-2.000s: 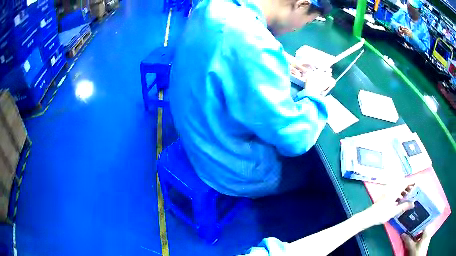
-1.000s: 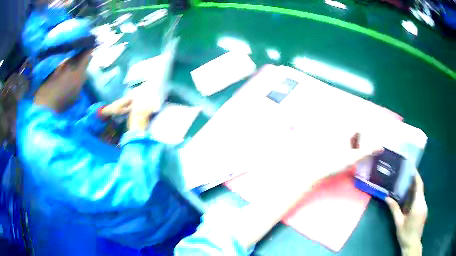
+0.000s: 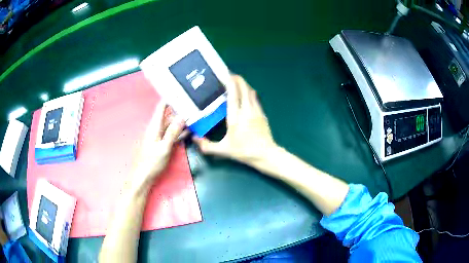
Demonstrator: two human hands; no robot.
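A retail box [image 3: 184, 66], white with a dark device picture and a blue lower edge, is tilted in front of me over the mat's far right corner. My right hand [image 3: 246, 126] grips its lower right side, thumb under the blue edge. My left hand [image 3: 160, 141], slightly blurred, holds its lower left corner; part of those fingertips is hidden.
A pink-red mat [image 3: 115, 180] lies at left. One similar box [image 3: 69, 123] lies on it, another box [image 3: 59, 208] at its near left corner. A plain white box [image 3: 13, 146] is beyond its left edge. A digital scale [image 3: 393, 67] with green digits and a cable stands at right.
The view has swung right, from the neighbouring worker to the mat and scale. The box, earlier low over the mat's right part, is now tilted up between my two hands.
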